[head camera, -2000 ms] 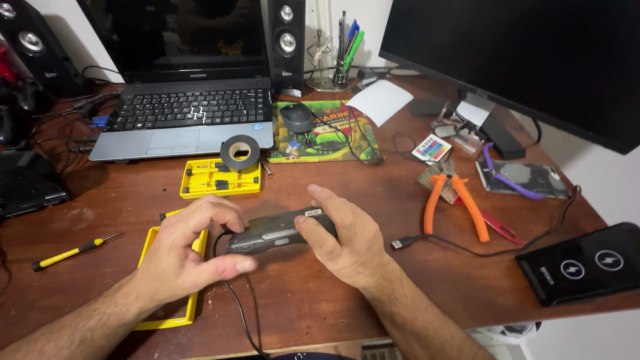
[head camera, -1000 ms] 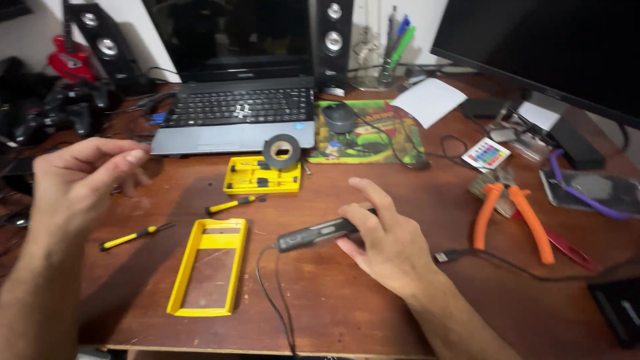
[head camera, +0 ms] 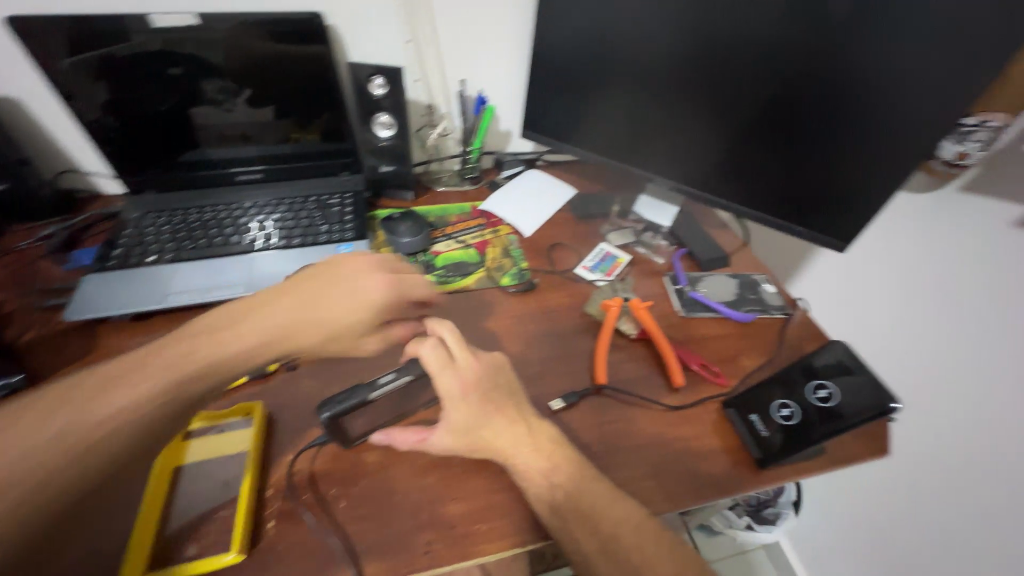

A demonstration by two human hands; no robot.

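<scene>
My right hand (head camera: 472, 400) grips a black rectangular electronic device (head camera: 376, 400) around its far end, tilted over the wooden desk. A thin black cable runs from the device's near end toward the desk's front edge. My left hand (head camera: 360, 304), blurred, reaches across above the device, its fingertips close to those of my right hand; whether it pinches anything is hidden. Below my left forearm lies an empty yellow plastic frame (head camera: 254, 480). A yellow and black screwdriver (head camera: 260, 374) is partly covered by that forearm.
Orange-handled pliers (head camera: 640, 344), a USB cable plug (head camera: 568, 400) and a black wireless charging pad (head camera: 812, 404) lie to the right. Behind are a laptop (head camera: 216, 280), a mouse (head camera: 406, 232) on a colourful mat (head camera: 480, 260), white paper (head camera: 530, 200) and a monitor (head camera: 720, 104).
My left hand was raised away at the left one second ago; it has come across to beside my right hand. The right hand still holds the device. The view has shifted to the right.
</scene>
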